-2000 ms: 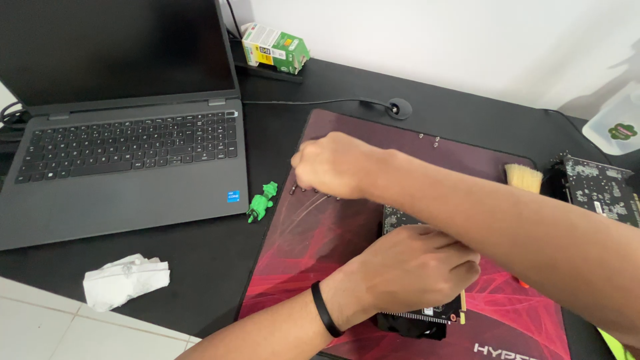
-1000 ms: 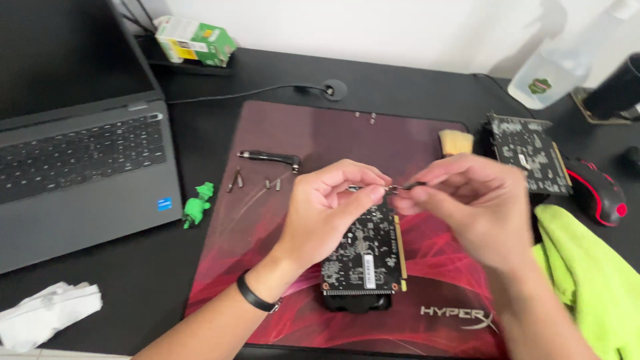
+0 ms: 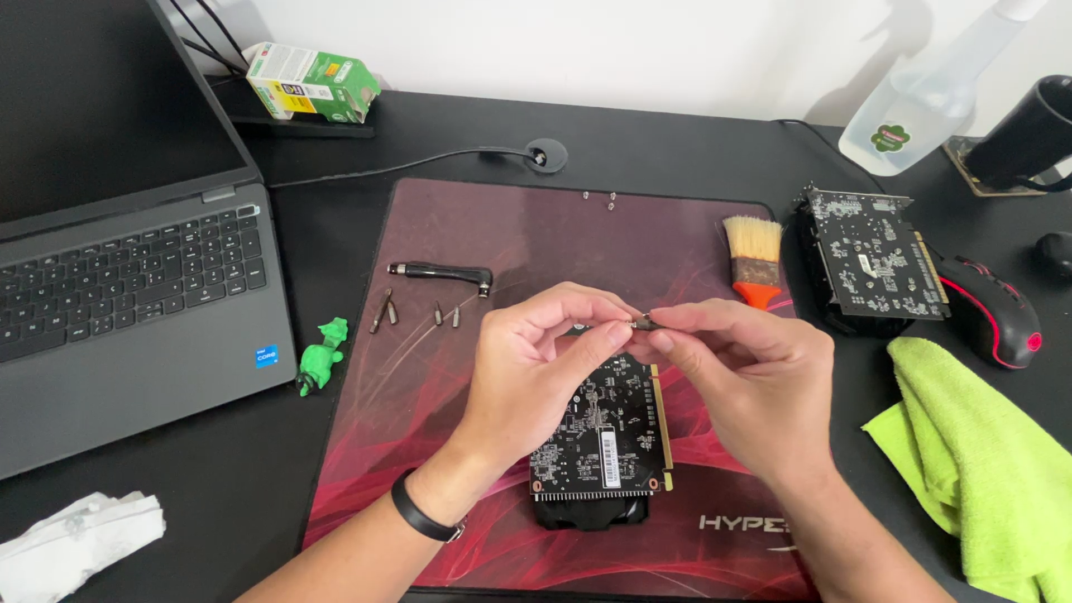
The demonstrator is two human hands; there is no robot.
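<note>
My left hand (image 3: 544, 360) and my right hand (image 3: 745, 368) meet above a graphics card (image 3: 603, 435), pinching a small metal piece (image 3: 643, 323), perhaps a screwdriver bit, between their fingertips. The card lies circuit side up on a red and black mouse pad (image 3: 469, 469); its upper part is hidden by my hands. Left of my left hand lie an angled black driver handle (image 3: 440, 273) and several metal bits (image 3: 438, 314). Small screws (image 3: 611, 201) rest near the pad's far edge.
A laptop (image 3: 142, 327) and a green figurine (image 3: 322, 356) stand at left, with crumpled white tissue (image 3: 84, 536) below. To the right are a brush (image 3: 754, 260), a second graphics card (image 3: 875, 255), a mouse (image 3: 992, 314), a green cloth (image 3: 988, 469), a spray bottle (image 3: 913, 100) and a black mug (image 3: 1026, 138).
My left hand, earlier over the card, and my right hand, earlier reaching to the pad's left side, have come together at the small piece. The view has shifted.
</note>
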